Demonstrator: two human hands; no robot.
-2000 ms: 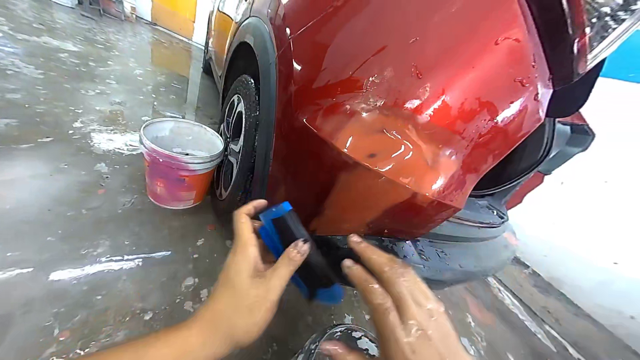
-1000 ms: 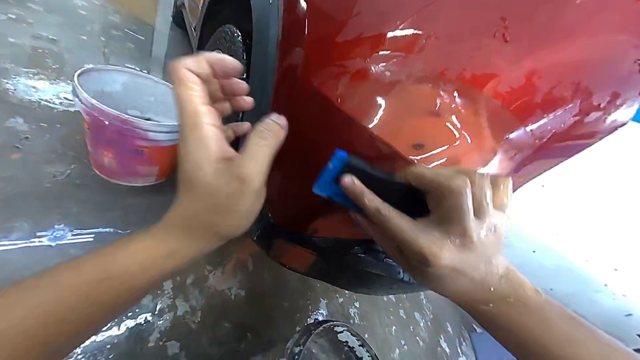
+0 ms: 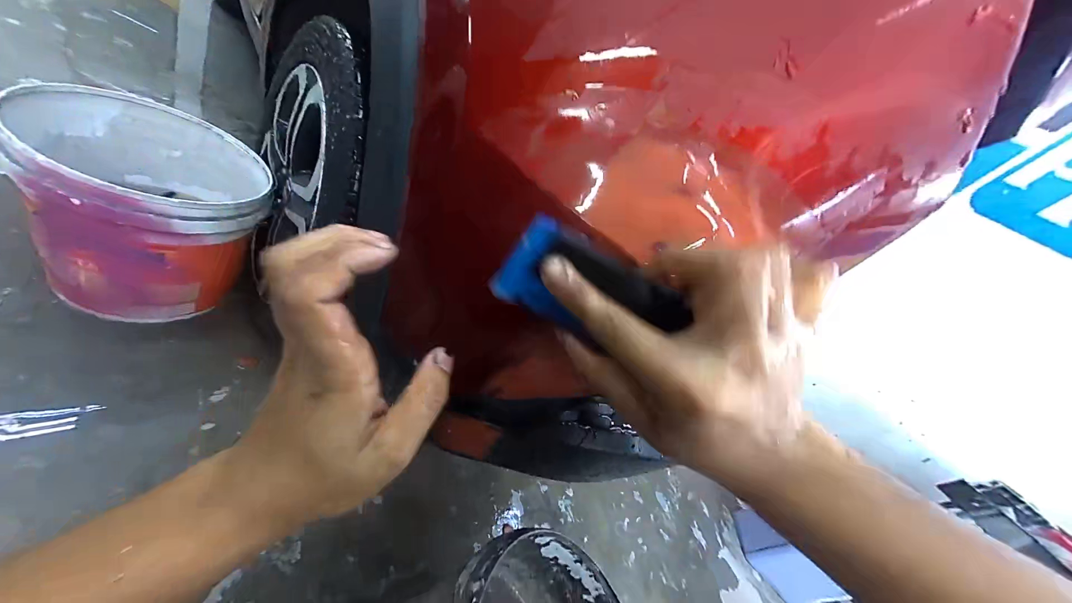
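A black sanding block (image 3: 620,280) with blue sheet around its end is gripped in my right hand (image 3: 720,360), against or just in front of the red car's bumper corner (image 3: 494,209). Behind and above that hand lies a wet orange patch (image 3: 670,197) on the red paint, with glossy light streaks. My left hand (image 3: 335,394) is raised at the left of the bumper, fingers curled and thumb apart, holding nothing. Motion blurs the right hand, and its fingers hide part of the block.
A pink and orange stained bucket (image 3: 142,251) stands at the left beside the car wheel (image 3: 314,134). Below the bumper is a dark round container (image 3: 536,574) on the wet, speckled floor. Flat objects lie at the lower right, and a blue-and-white surface (image 3: 1026,197) shows at the right.
Two seconds ago both hands were at the block, low before the bumper. The left hand has let go and moved away; the right hand now holds the block at the bumper.
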